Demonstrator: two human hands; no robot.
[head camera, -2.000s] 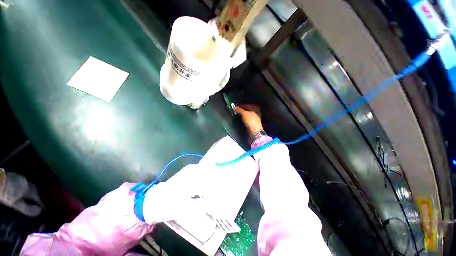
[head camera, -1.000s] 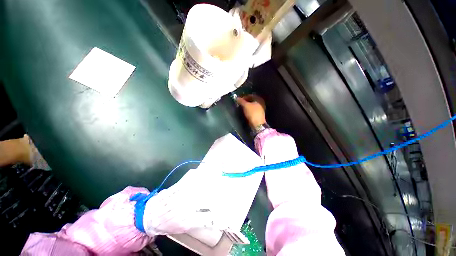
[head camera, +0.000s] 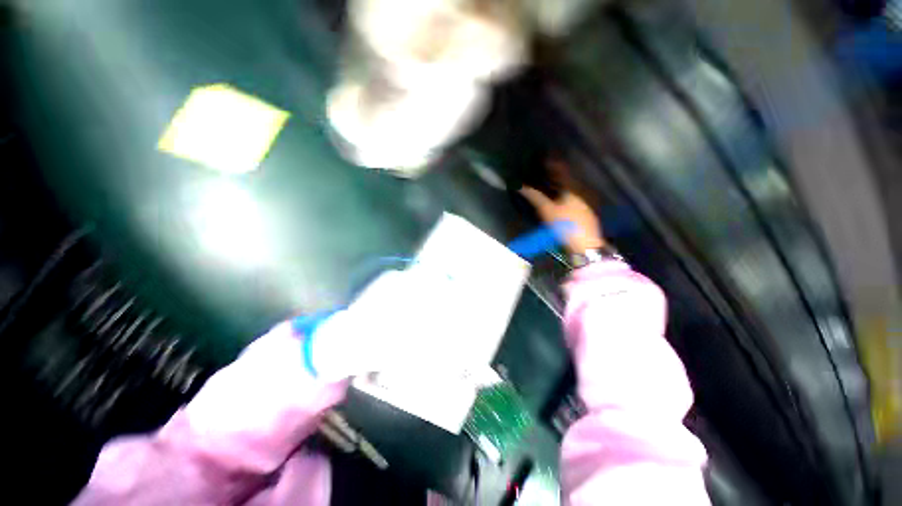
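Observation:
The frame is blurred. A white box (head camera: 473, 287) lies tilted on the dark green mat at the centre. My left hand (head camera: 381, 326), in a white glove with a blue wrist strap, lies at the box's left side; its fingers merge with the white surface, so its grip cannot be told. My right hand (head camera: 569, 215) is bare, with a band at the wrist. It is beyond the box to the right, with its fingers apart and nothing seen in it. Green circuit boards (head camera: 499, 415) lie below the box's right edge.
White cylindrical holders (head camera: 410, 89) stand at the top centre. A pale yellow card (head camera: 224, 128) lies on the mat (head camera: 307, 212) at the left. A blue cord passes by my right hand. Metal rails (head camera: 752, 217) run along the right side.
My right hand has moved right and away from the holders, and its fingers have opened. The view has shifted; the box and my left glove appear higher, and more shows below them.

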